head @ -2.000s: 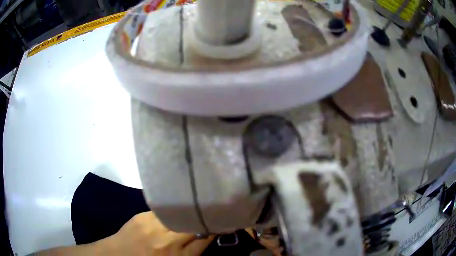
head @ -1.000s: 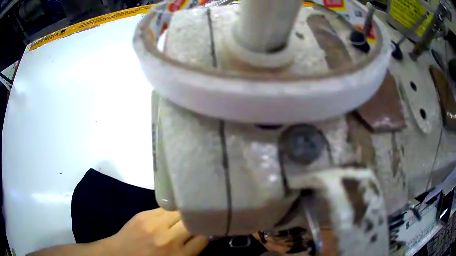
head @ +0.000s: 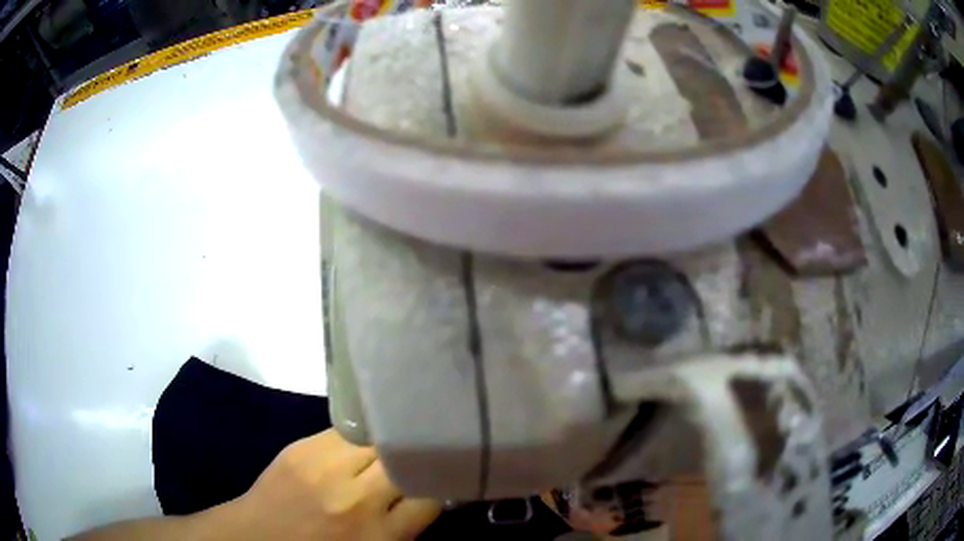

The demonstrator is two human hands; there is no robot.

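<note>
A black fabric band (head: 227, 433) lies on the white table (head: 159, 243), left of the sewing machine head (head: 423, 359), and runs under it. My left hand (head: 322, 491) rests on the fabric at the bottom edge, its fingertips hidden behind the machine head. Part of my right hand (head: 677, 512) shows below the head, mostly covered by the curved cream take-up cover (head: 745, 423). What its fingers do is hidden. The needle and presser foot area is largely hidden.
A white ring tray (head: 550, 206) on top of the head surrounds a pale post (head: 566, 53). A yellow tape measure (head: 190, 53) runs along the table's back edge. A yellow label (head: 872, 37) is at the upper right. Dark equipment stands beyond the table.
Since two seconds ago, the machine head appears shifted right in view, and more of my left hand shows. In the last second, the fabric and left hand barely moved.
</note>
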